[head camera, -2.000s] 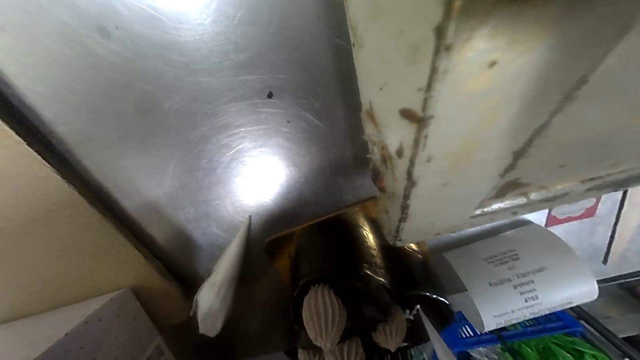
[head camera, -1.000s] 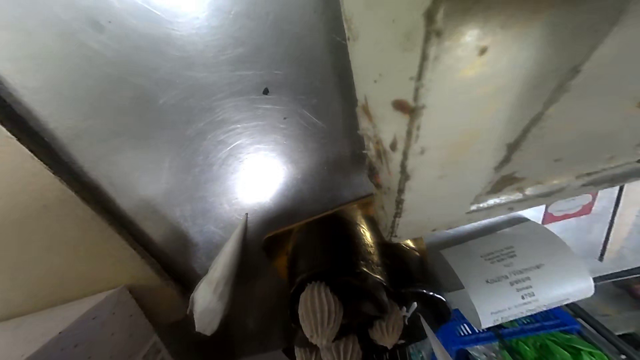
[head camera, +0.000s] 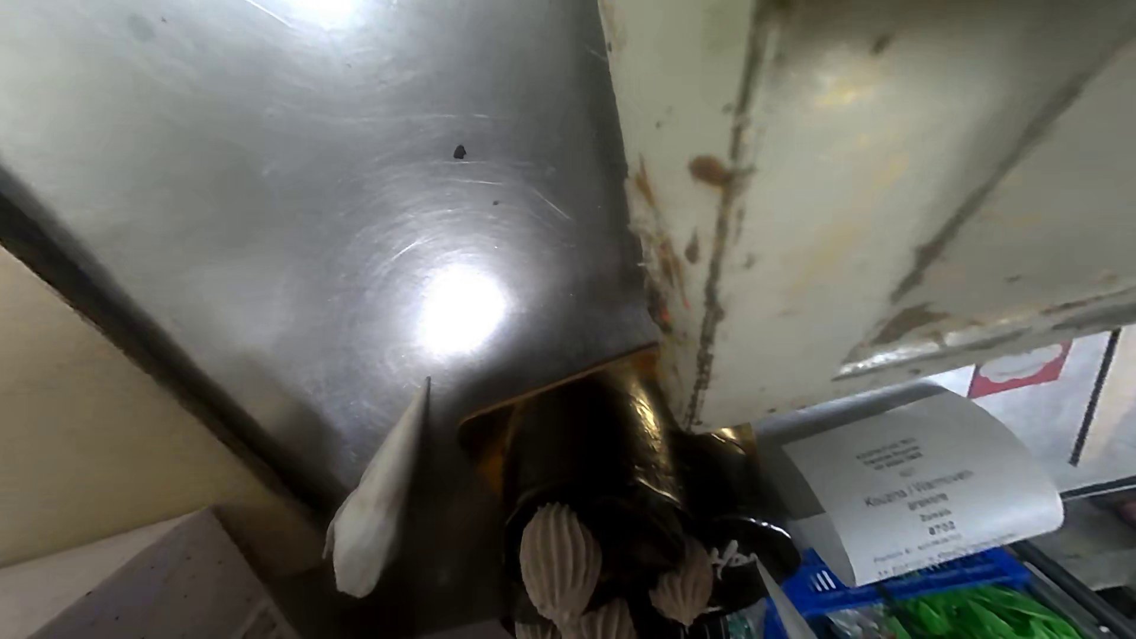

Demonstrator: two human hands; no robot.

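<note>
Neither of my hands shows in the view. A dark, glossy cake [head camera: 577, 444] stands at the bottom centre on a gold cake board [head camera: 484, 435]. Ridged, light-brown piped cream dollops [head camera: 559, 559] sit on it. To their right, thin white piped marks [head camera: 732, 557] lie on the dark surface. The pointed tip of a white piping cone [head camera: 781, 599] comes in from the bottom edge close beside these marks; whatever holds it is out of view. Left of the cake, another filled white piping cone [head camera: 377, 515] lies on the metal worktop [head camera: 293, 222], its point away from me.
A stained, pale cabinet or appliance [head camera: 843, 195] overhangs the right side. Below it hangs a curled printed paper slip [head camera: 932, 479]. A blue crate [head camera: 958, 572] with green items [head camera: 985, 612] is at the lower right. A pale box [head camera: 160, 586] stands at the lower left.
White piped marks have appeared on the dark surface beside the right cream dollop, growing since the frame of one second ago. The cone tip at the bottom has moved slightly.
</note>
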